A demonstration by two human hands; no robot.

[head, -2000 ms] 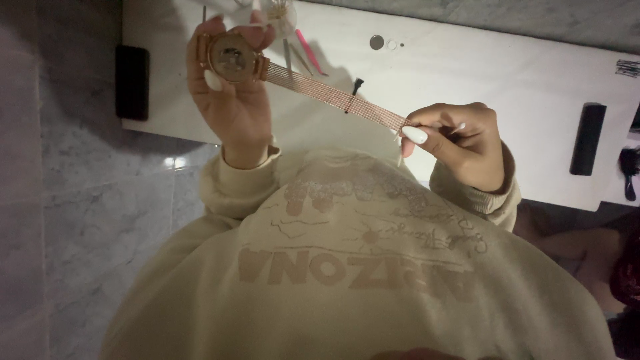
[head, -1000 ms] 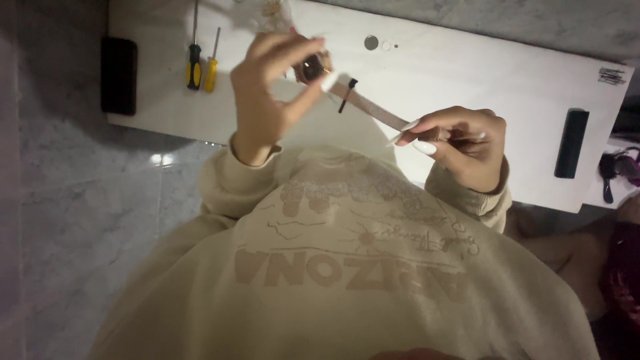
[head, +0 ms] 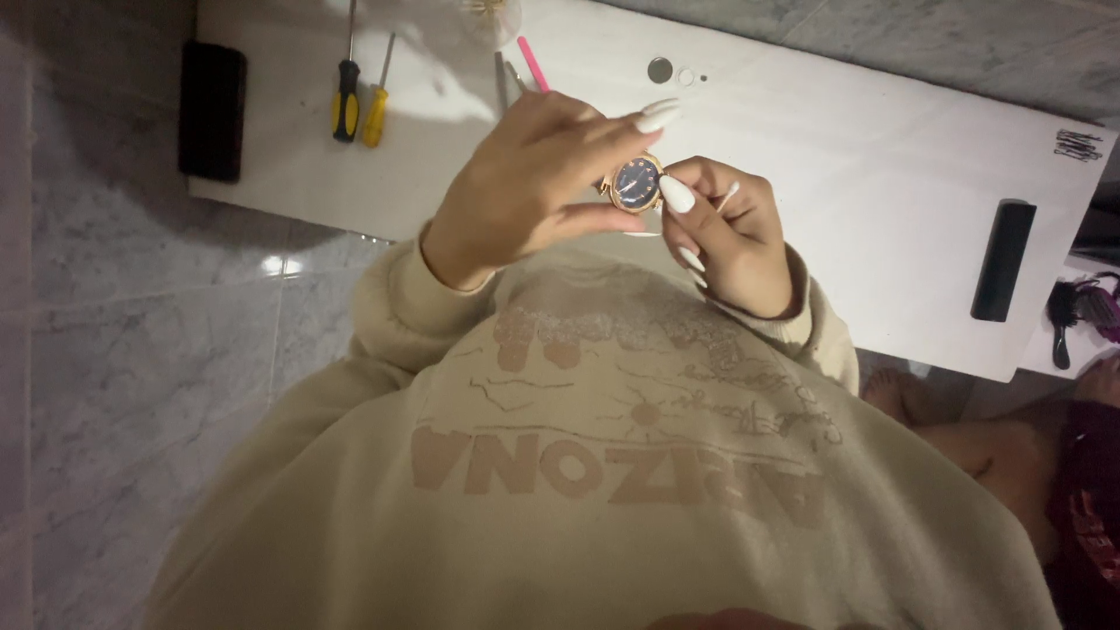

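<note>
A wristwatch (head: 637,184) with a dark blue dial and a rose-gold case faces up between my two hands, in front of my chest. My left hand (head: 538,179) reaches in from the left, thumb below the case and fingers above it, holding its left side. With thumb and fingers, my right hand (head: 731,232) pinches the right side of the watch. A cotton swab (head: 728,196) with a white tip sticks out between the right fingers. The watch's strap is mostly hidden by the hands.
Two screwdrivers (head: 346,101) (head: 376,118) lie on the white table (head: 857,175), beside a black phone (head: 212,112). A pink tool (head: 532,63), metal tweezers-like tools, a button cell (head: 660,70) and small round parts lie beyond my hands. A black case (head: 1004,260) is at right; another person's leg (head: 971,455) shows lower right.
The watch has turned from showing its opened back to showing its dial. My hands have come together at the watch; earlier they were apart with the mesh strap stretched between them.
</note>
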